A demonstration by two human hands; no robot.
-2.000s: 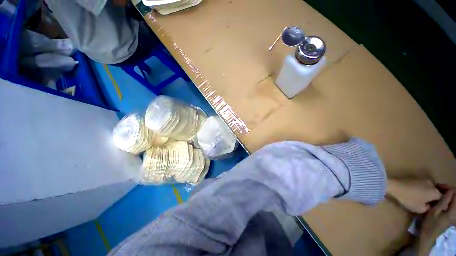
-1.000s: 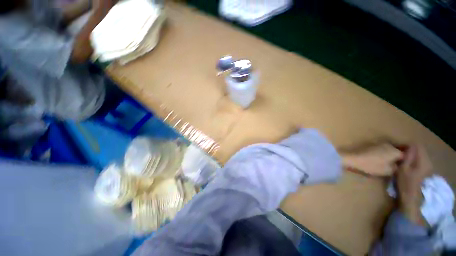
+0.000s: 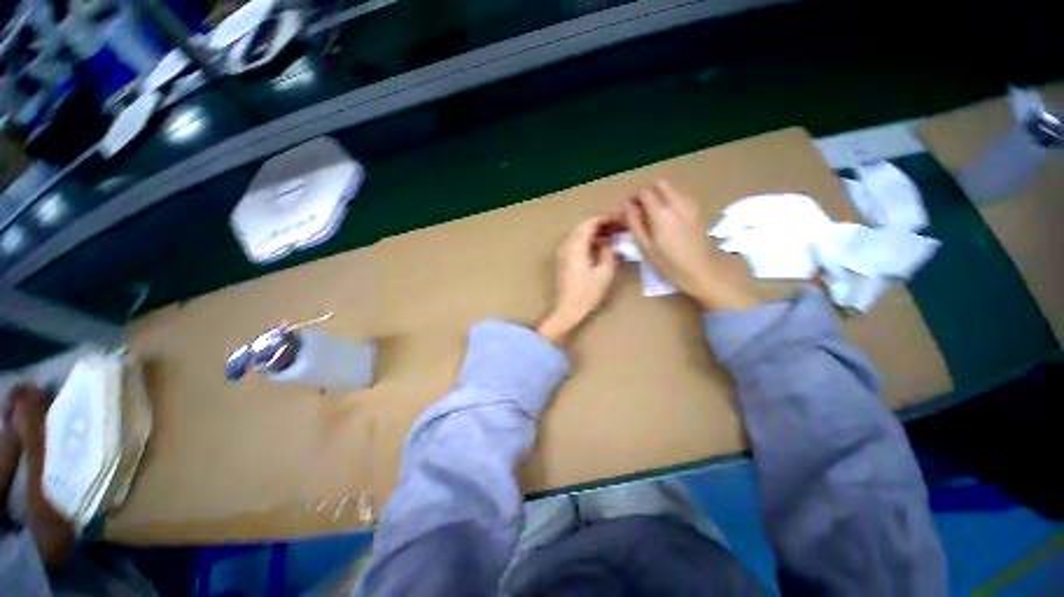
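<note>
My left hand and my right hand are close together above the cardboard sheet, in the middle of the view. Their fingers meet around a small white wiping cloth, whose lower end hangs out between the hands. The fingers are a little blurred. A heap of white wiping cloths lies on the right end of the cardboard. A translucent white dispenser bottle with a shiny metallic top and open flip lid stands to the left of my hands.
A white hexagonal housing lies on the dark green conveyor beyond the cardboard. Stacked housings are at far left beside a person's hands. Another dispenser bottle stands at far right. A grey rail runs behind the conveyor.
The view has swung to the right and levelled. The cloth heap and conveyor housing now show fully, and the bagged parts have left view. Both hands stay together at the small cloth.
</note>
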